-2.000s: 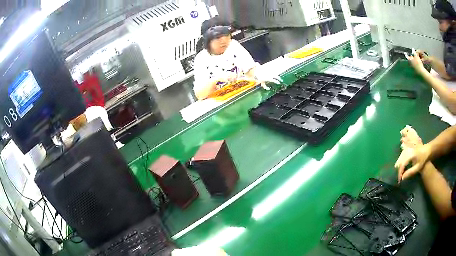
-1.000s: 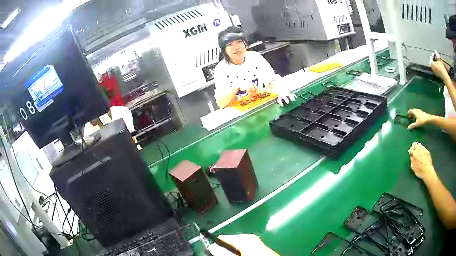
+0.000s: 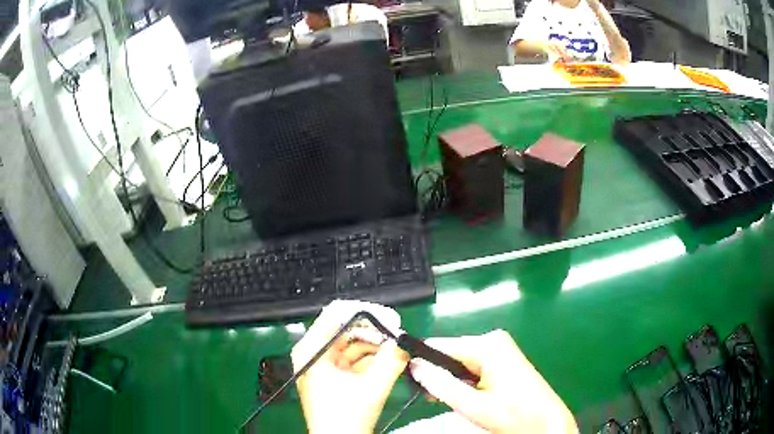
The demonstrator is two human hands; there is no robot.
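My left hand (image 3: 350, 373) holds a thin black phone middle frame (image 3: 316, 354) just in front of the keyboard, one corner pointing up. White covers show on its fingertips. My right hand (image 3: 501, 381) grips a slim dark pen-like tool (image 3: 437, 357), its tip meeting the frame near the corner, beside my left fingers. The frame's lower part runs under my hands and is partly hidden. Another black part (image 3: 273, 377) lies on the green bench left of my left hand.
A black keyboard (image 3: 310, 269) and a computer tower (image 3: 314, 144) stand ahead, with two reddish-brown speakers (image 3: 552, 182) to their right. A pile of frames (image 3: 700, 381) lies at lower right, a black tray (image 3: 709, 161) beyond. A person (image 3: 573, 34) sits opposite at orange trays (image 3: 591, 74).
The view has turned left and down. Both hands now show at the keyboard's front edge, with the frame and tool; a second ago only one hand with the dark tool was visible at the bottom.
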